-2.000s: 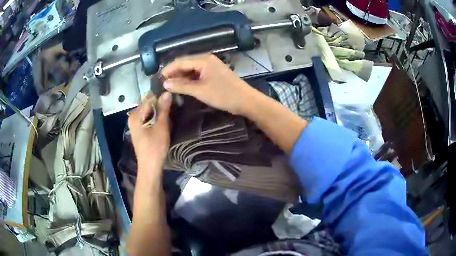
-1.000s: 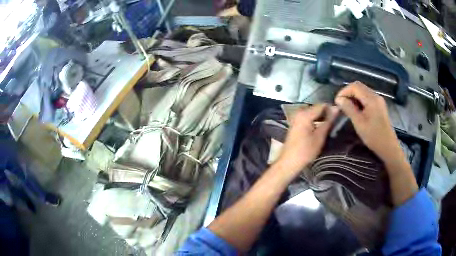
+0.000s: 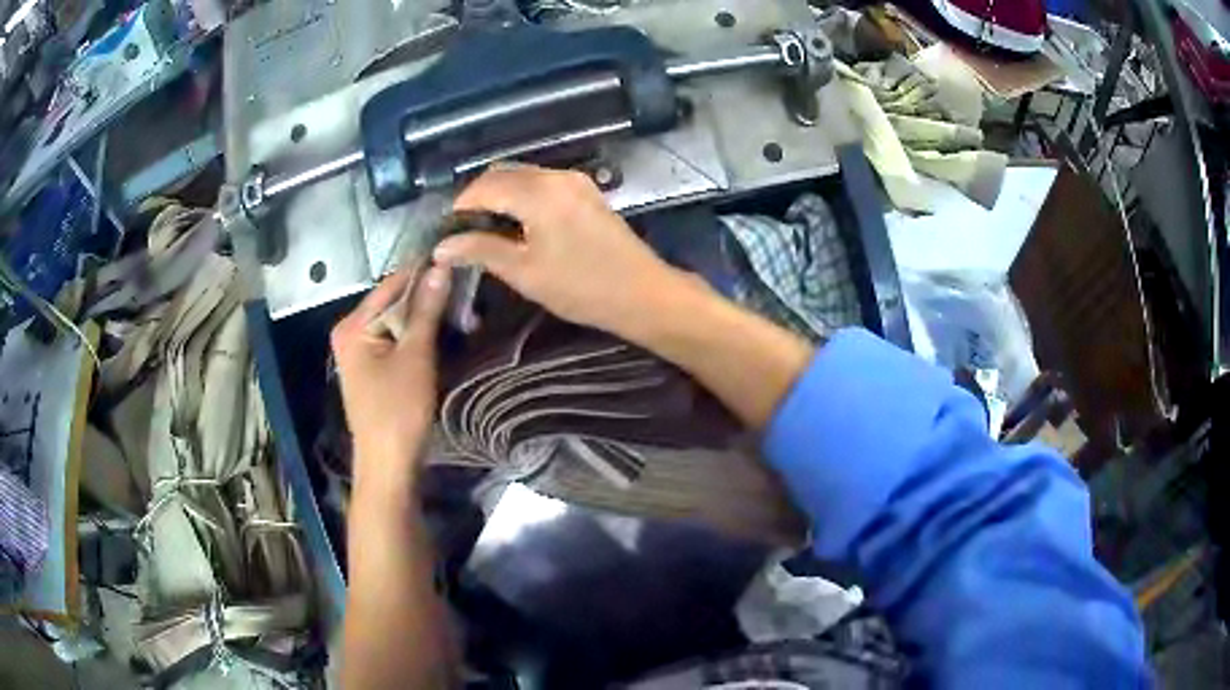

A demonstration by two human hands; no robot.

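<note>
A stack of brown plies (image 3: 580, 391) lies fanned over the open work tray (image 3: 290, 445), its pale edges curving. Tan layers (image 3: 688, 485) show at its near side. My left hand (image 3: 389, 361) is at the stack's far left corner, fingertips pinching a small beige piece. My right hand (image 3: 546, 243) meets it from the right, its thumb and fingers closed on a dark ply edge. The fingertips of both hands nearly touch, so the exact grip is partly hidden. A dark shiny sheet (image 3: 607, 580) with white glare lies on the near side of the stack.
The metal machine bed (image 3: 317, 148) with its blue-grey roller bracket (image 3: 519, 101) stands just beyond my hands. Checked cloth (image 3: 796, 263) is at the tray's right. Tied bundles (image 3: 202, 445) are heaped at left. A clear plastic bag (image 3: 964, 324) and brown board (image 3: 1093, 303) are at right.
The view swung left and has come back to the stack. Both hands stay at the stack's far corner. A dark ply edge now shows bent up under my right fingers.
</note>
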